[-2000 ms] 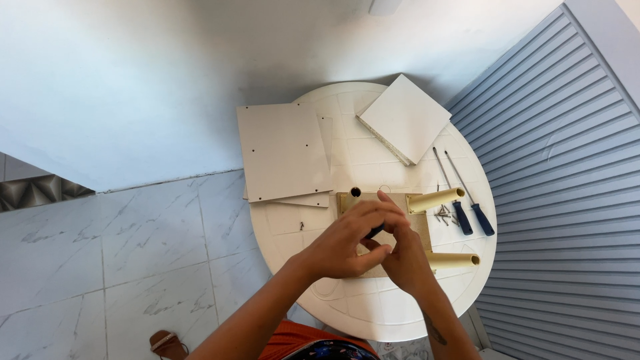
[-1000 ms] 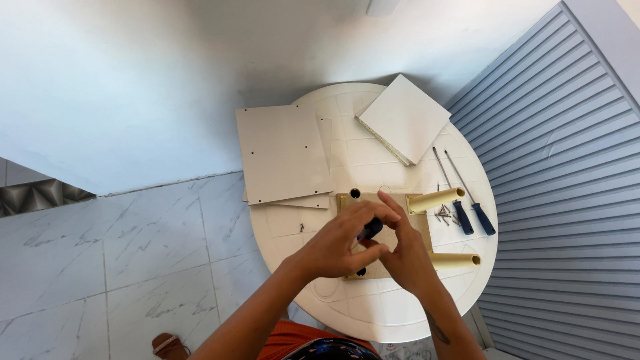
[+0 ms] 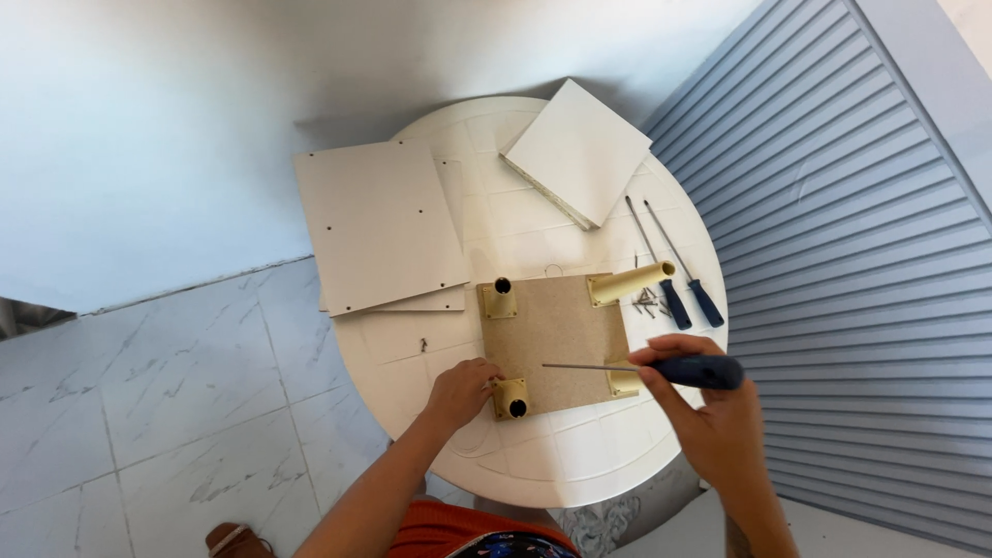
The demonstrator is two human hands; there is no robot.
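My right hand [image 3: 713,418] holds a screwdriver [image 3: 697,371] with a dark blue handle, its thin shaft pointing left above a brown fibreboard panel [image 3: 554,333]. The fingers of my left hand [image 3: 463,391] touch the edge of the panel beside the near left yellow plastic leg [image 3: 510,398]. Another such leg [image 3: 500,299] stands at the far left corner, and a third [image 3: 632,283] at the far right corner leans outward. The fourth leg [image 3: 622,380] is partly hidden behind my right hand.
Two more screwdrivers [image 3: 657,263] [image 3: 683,252] and several screws [image 3: 645,302] lie right of the panel. White boards with holes [image 3: 380,225] overhang the left edge of the round white table [image 3: 542,473]. Stacked white boards [image 3: 577,155] lie at the back. Small screws [image 3: 424,346] are at left.
My hands, earlier together over the panel around a dark object, have moved apart. The left is now at the near left leg; the right is farther right, with the screwdriver plainly in view.
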